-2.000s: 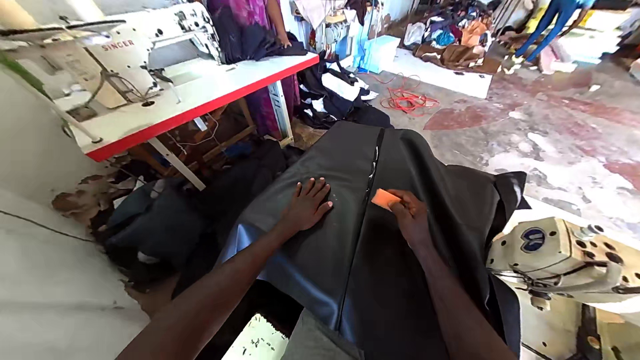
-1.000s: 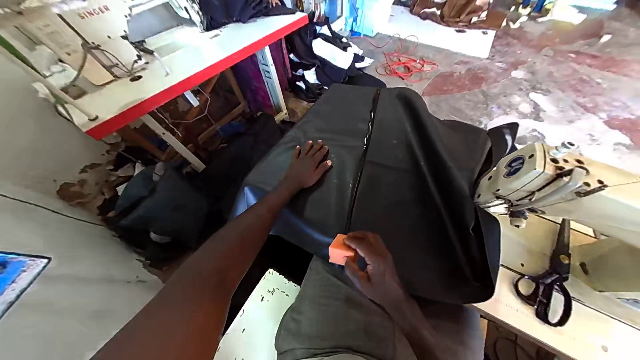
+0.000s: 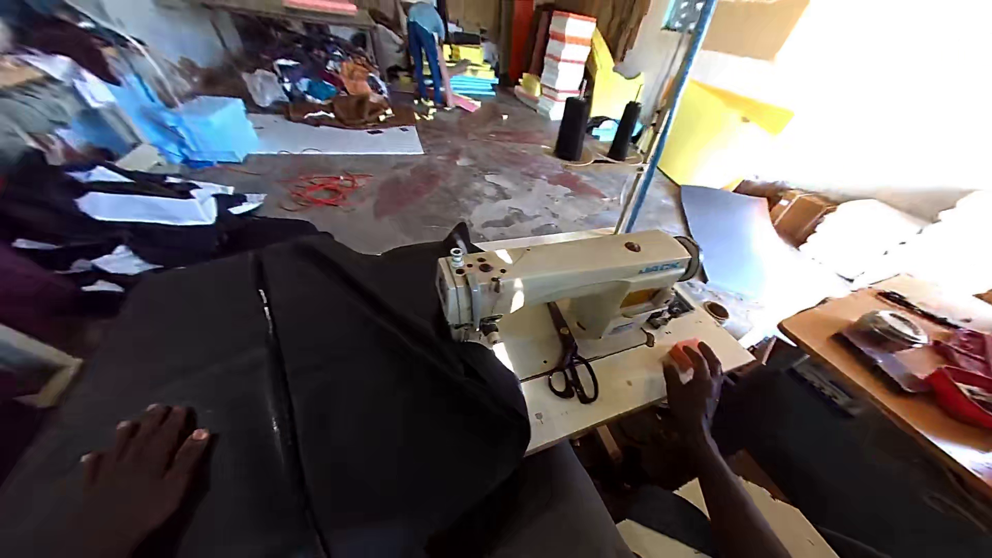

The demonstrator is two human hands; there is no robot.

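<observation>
Black sheet material (image 3: 387, 434) with a long seam drapes over my lap and up to a Jack sewing machine (image 3: 573, 271). My left hand (image 3: 147, 465) lies flat on it, fingers spread, left of the seam. At the right end of the machine's table (image 3: 558, 411), my right hand (image 3: 694, 384) has its fingers on a small orange block (image 3: 683, 355), at the tabletop's surface. Black-handled scissors (image 3: 573, 372) lie on the table between the machine head and my right hand.
A wooden side table (image 3: 868, 333) with a tape roll (image 3: 890, 329) and a red container (image 3: 961, 395) stands at the right. A blue pole (image 3: 670, 116) rises behind the machine, near two black thread cones (image 3: 572, 130). Red cord (image 3: 322, 188) lies on the floor; a person (image 3: 426, 50) stands far back.
My right hand has moved from the black material to the machine table at the right, with the orange block. My left hand remains on the material. The view has swung right.
</observation>
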